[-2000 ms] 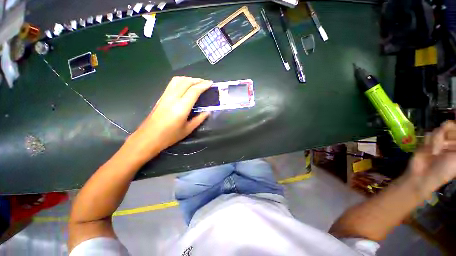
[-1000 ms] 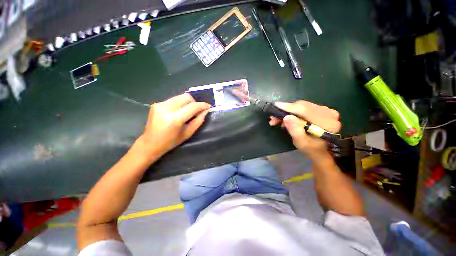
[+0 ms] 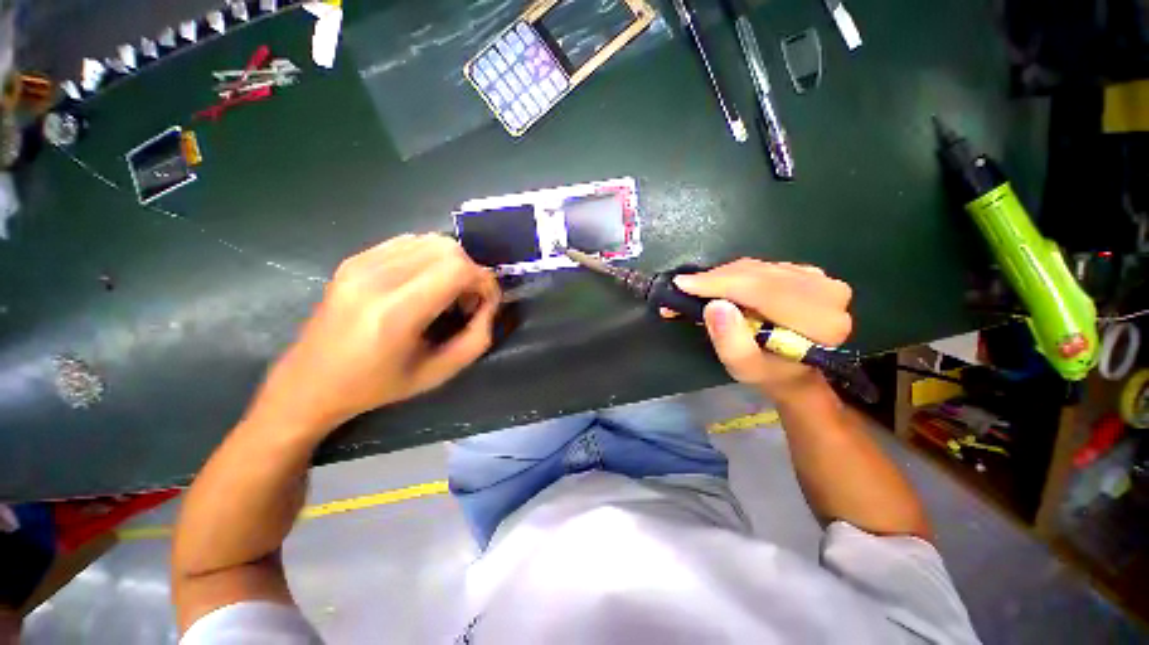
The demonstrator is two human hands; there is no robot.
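The white-framed phone board (image 3: 552, 227) lies on the green mat, with a dark display part at its left and a silvery rectangle and red edge at its right. My right hand (image 3: 769, 315) holds the black and yellow soldering iron (image 3: 680, 296) like a pen; its metal tip is at the board's lower middle. My left hand (image 3: 410, 309) is at the board's lower left corner, thumb and fingertips brought together. Whether it holds something thin, or touches the board, cannot be told.
The green mat (image 3: 252, 302) bears a gold keypad housing (image 3: 519, 78), a spare display (image 3: 164, 164), red-handled bits (image 3: 248, 82), scattered screws (image 3: 78, 381) and a thin wire at left. Pen-like tools (image 3: 764, 101) lie upper right; a lime green screwdriver (image 3: 1027, 265) is at far right.
My right hand came in from the far right with the soldering iron, and its tip has moved from the board's right end to its middle. My left hand has let go of the board's left end.
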